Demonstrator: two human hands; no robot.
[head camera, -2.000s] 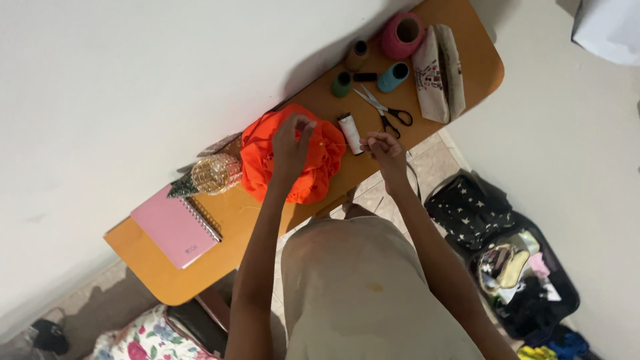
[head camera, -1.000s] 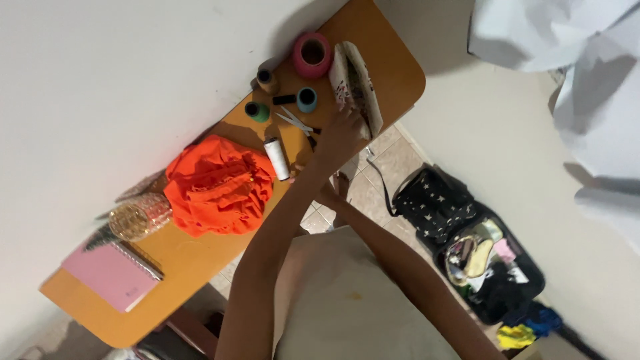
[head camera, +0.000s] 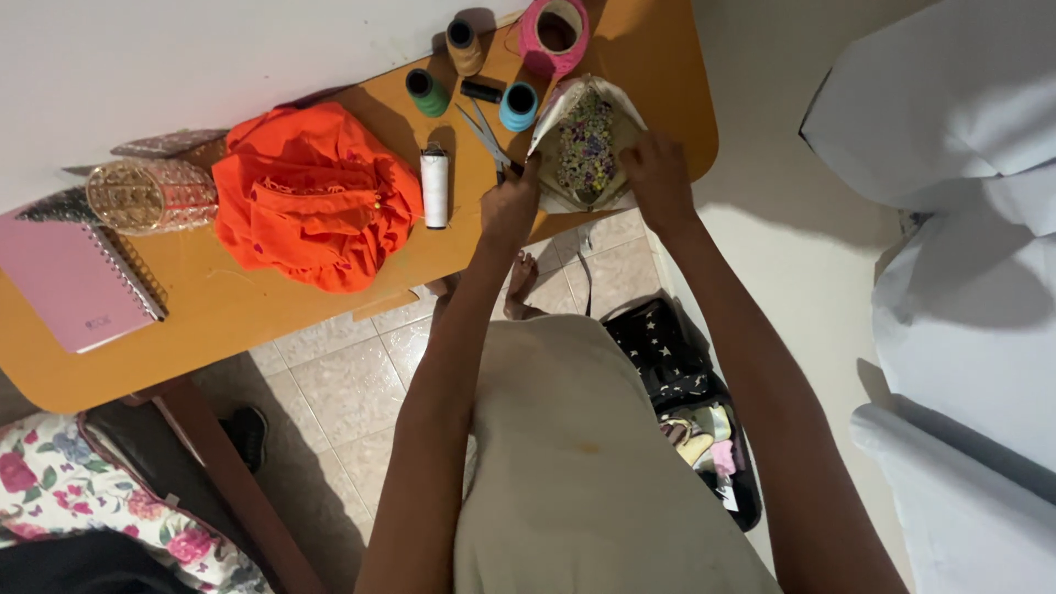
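Observation:
A zippered fabric pouch (head camera: 548, 191) lies spread wide at the table's front edge, with many small multicoloured beads (head camera: 587, 148) inside. My left hand (head camera: 511, 202) grips its left edge and my right hand (head camera: 657, 177) its right edge. Scissors (head camera: 487, 136) lie just left of the pouch, their handles partly behind my left hand. A spool of white thread (head camera: 435, 188) stands or lies left of that hand; which, I cannot tell. Farther left is a bunched orange cloth (head camera: 318, 198) with a gathered strip on top and a yellow-headed pin in it.
Behind the pouch are pink (head camera: 553, 37), blue (head camera: 518, 106), green (head camera: 427, 92) and brown (head camera: 464, 48) thread cones, and a small black object (head camera: 481, 91). A glittery cup (head camera: 153, 196) and a pink spiral notebook (head camera: 78, 285) are at the left. An open black bag (head camera: 660, 351) lies on the floor.
My hands have moved from the orange cloth and white spool to the pouch. The pouch is now spread wide, its beads showing. The view has shifted.

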